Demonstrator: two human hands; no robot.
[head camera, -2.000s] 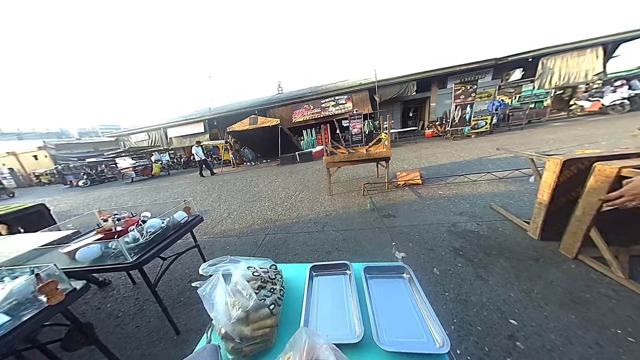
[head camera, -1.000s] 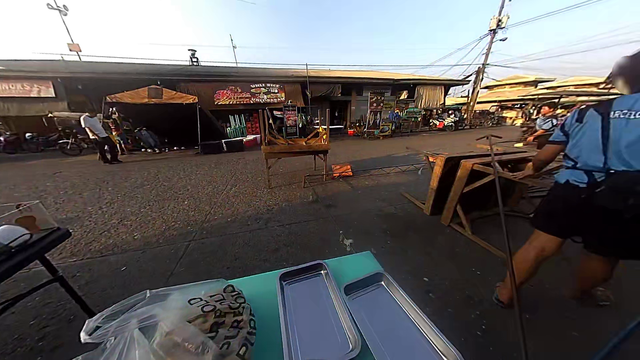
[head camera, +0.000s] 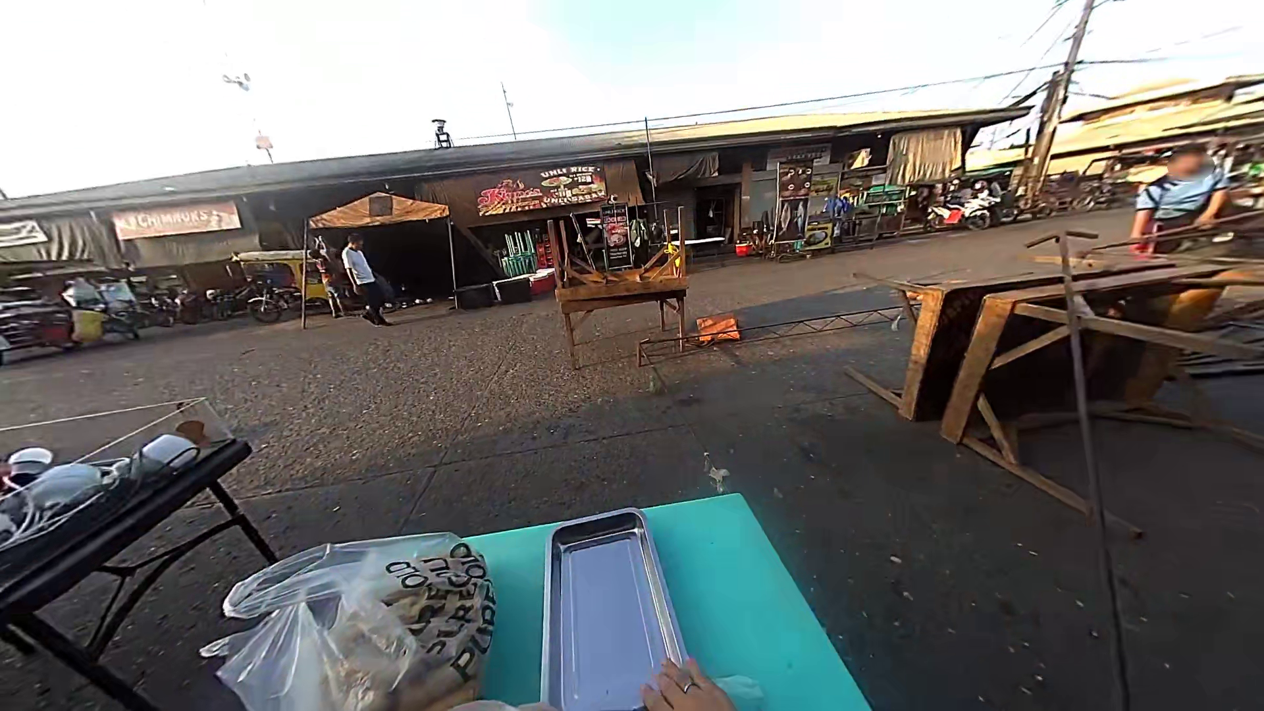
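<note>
My right hand (head camera: 688, 688), with a ring on one finger, is at the bottom edge of the view. Its fingertips lie over the near right part of a shallow rectangular metal tray (head camera: 607, 612); the thumb is hidden. Under the tray is a turquoise tabletop (head camera: 755, 592). Left of the tray, a clear plastic bag (head camera: 326, 632) and printed plastic packaging (head camera: 459, 602) hold pale brown contents that I cannot identify. A bit of clear plastic (head camera: 739, 688) shows beside my right hand. My left hand cannot be made out.
A black folding table (head camera: 118, 523) with white items stands at left. Wooden tables on their sides (head camera: 973, 365) lie at right, behind a thin metal pole (head camera: 1081, 395). A wooden stand (head camera: 622, 292) is ahead. One person (head camera: 360, 276) is far left, another (head camera: 1180, 197) far right.
Two trays lay side by side before; now only one shows. My right hand has come into view at it. The person in blue at right is now farther off, behind the wooden tables.
</note>
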